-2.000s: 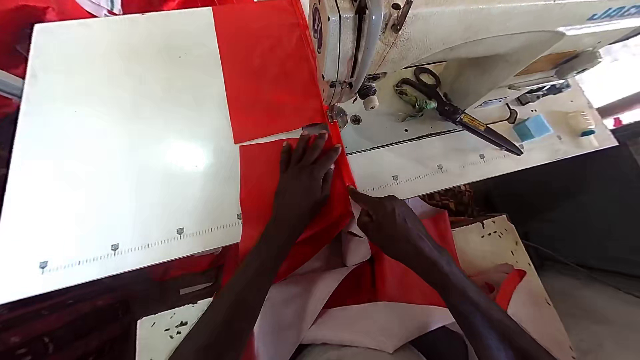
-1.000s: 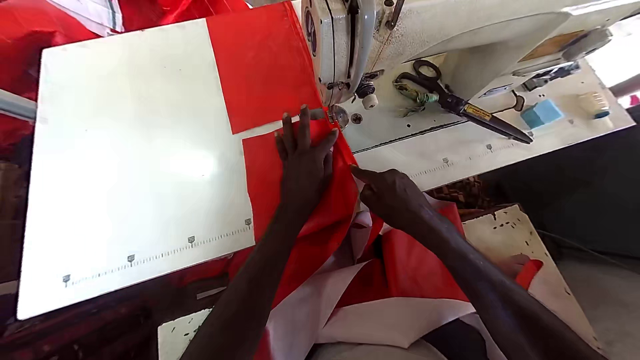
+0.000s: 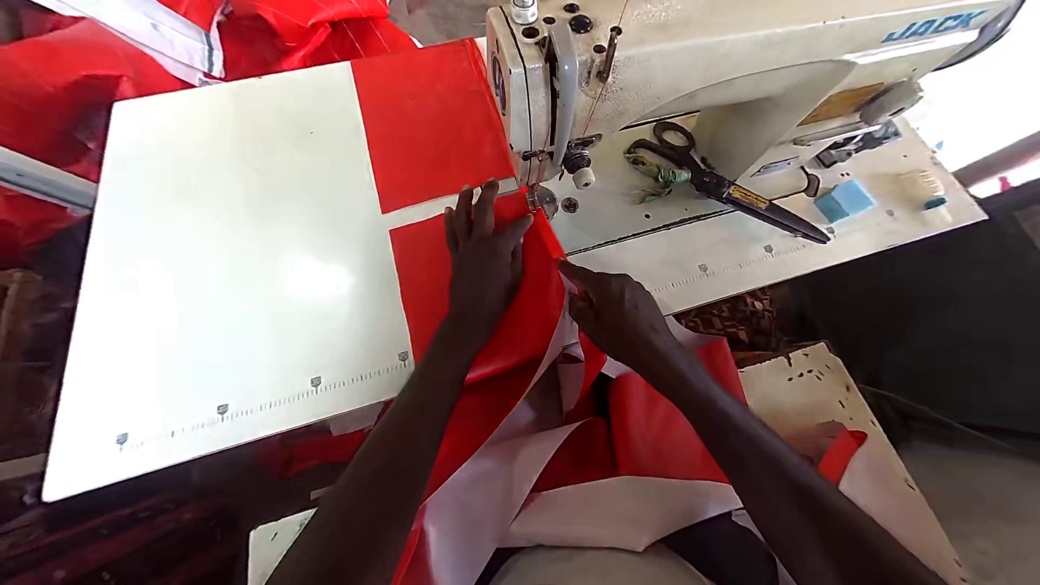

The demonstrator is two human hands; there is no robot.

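Note:
A red fabric piece [image 3: 431, 276] lies on the white table beside the presser foot [image 3: 535, 195] of a Jack sewing machine [image 3: 650, 57]. My left hand [image 3: 486, 264] rests on it, palm down with fingers spread, just below and left of the foot. My right hand [image 3: 613, 309] pinches the fabric's right edge between thumb and index finger, nearer my body. Behind the foot lies another flat red piece [image 3: 431, 122], with a narrow gap between the two. More red fabric with a pale underside [image 3: 593, 512] hangs in folds over my lap.
Black-handled tailor's scissors [image 3: 747, 199] lie under the machine arm with green thread scraps [image 3: 662, 175] at the handles. Right of them are a light blue block [image 3: 845, 201] and a small pale container [image 3: 922, 188]. Red and white cloth [image 3: 301, 41] is heaped behind the white table [image 3: 219, 244].
The red fabric's near piece has moved slightly toward the presser foot, and the gap between the two pieces stands farther from it. My hands keep much the same places on the cloth. The view has shifted somewhat.

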